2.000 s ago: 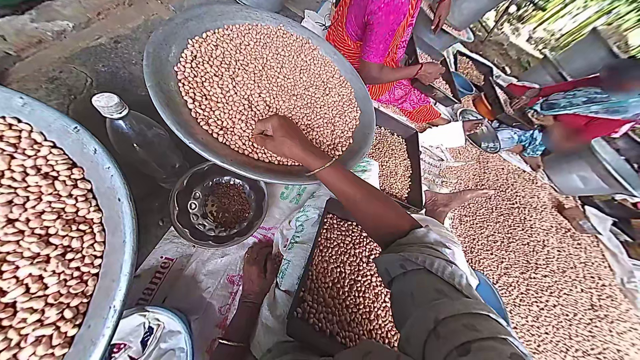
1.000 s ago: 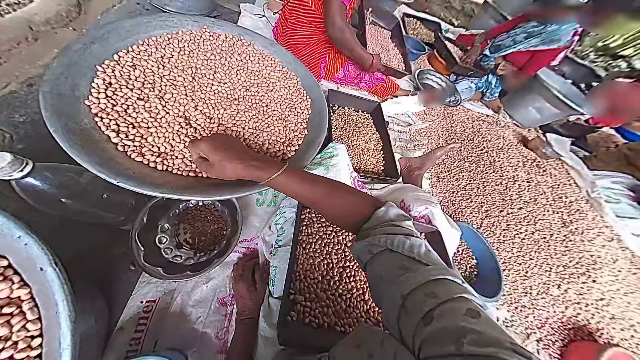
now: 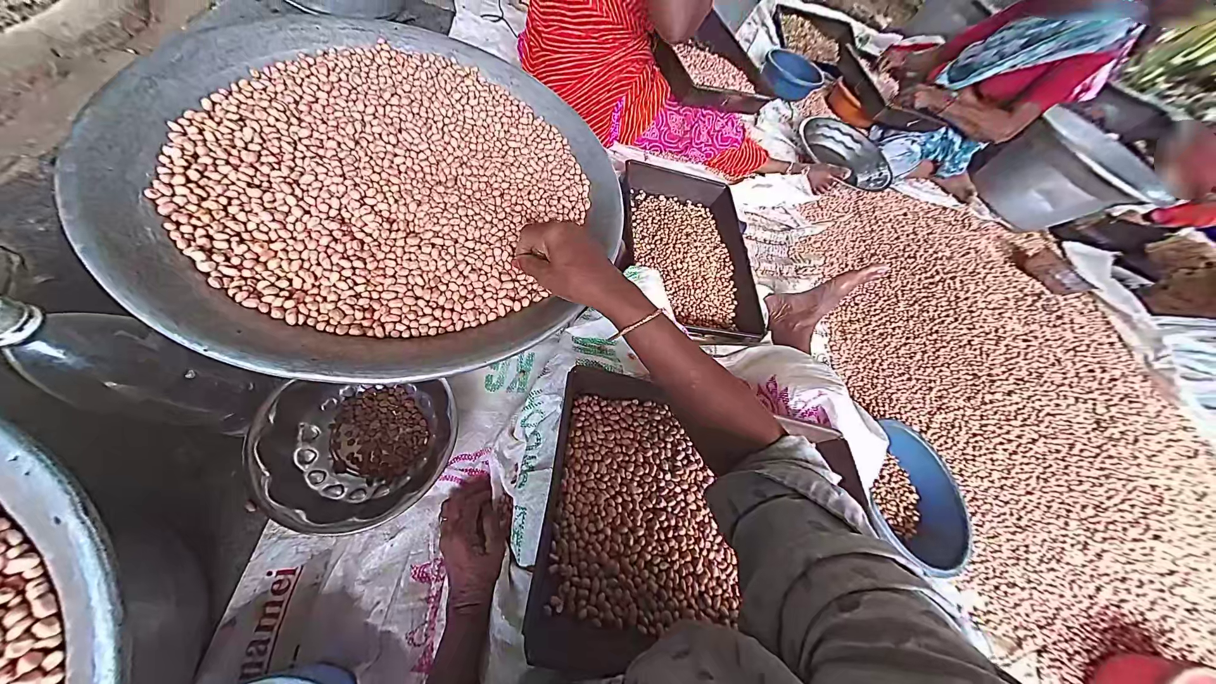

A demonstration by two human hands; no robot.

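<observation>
My right hand (image 3: 562,261), with a thin bangle at the wrist, has curled fingers over the right edge of shelled peanuts (image 3: 380,190) spread in a wide, shallow metal pan (image 3: 123,275). Whether it holds a nut is hidden. My left hand (image 3: 475,532) appears to rest low on a printed woven sack (image 3: 380,579), beside a black tray (image 3: 560,636) of darker peanuts (image 3: 636,522); its fingers are unclear. Between the pan and that hand sits a scalloped metal plate (image 3: 275,475) with small dark bits (image 3: 380,432) on it.
A clear bottle (image 3: 123,366) lies left, above another metal vessel (image 3: 81,532) of peanuts. A second black tray (image 3: 750,285), a bare foot (image 3: 822,299) and a blue bowl (image 3: 940,513) stand right, beside a broad spread of peanuts (image 3: 997,408). People sit farther back among trays and tubs.
My right hand stays over the pan's lower right part and now lies nearer the right edge of the peanuts. The view has shifted, bringing the blue bowl more fully into sight.
</observation>
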